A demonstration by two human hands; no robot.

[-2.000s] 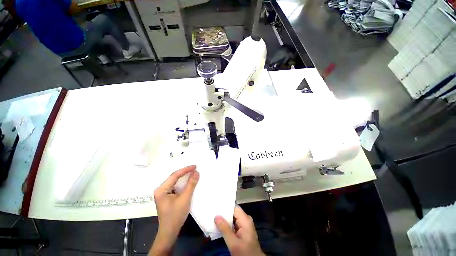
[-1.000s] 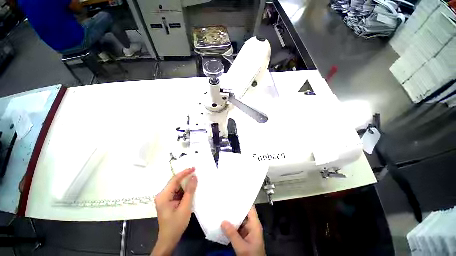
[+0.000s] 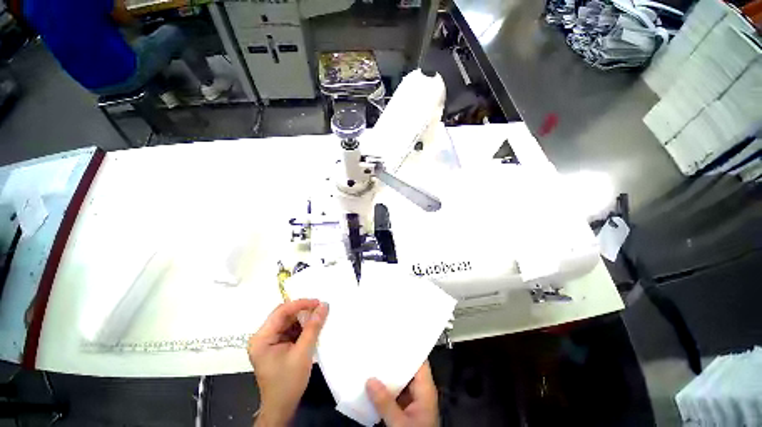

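Note:
A white fabric panel is fanned out between my hands, its far edge at the sewing head. My left hand pinches its left edge between thumb and fingers. My right hand holds its lower right edge, thumb on top and fingers underneath. The white sewing machine with dark lettering stands just beyond and to the right. The fabric hides the needle area. A brass-yellow fitting shows left of the fabric.
A round knob on a post and a grey lever rise behind the head. A long white strip lies left on the table. Piled white pieces are at far right. A person in blue sits at the back left.
The fabric has spread wider to the right, its layers fanned and covering more of the machine's front. Both hands have shifted slightly downward. The brass-yellow fitting shows more clearly.

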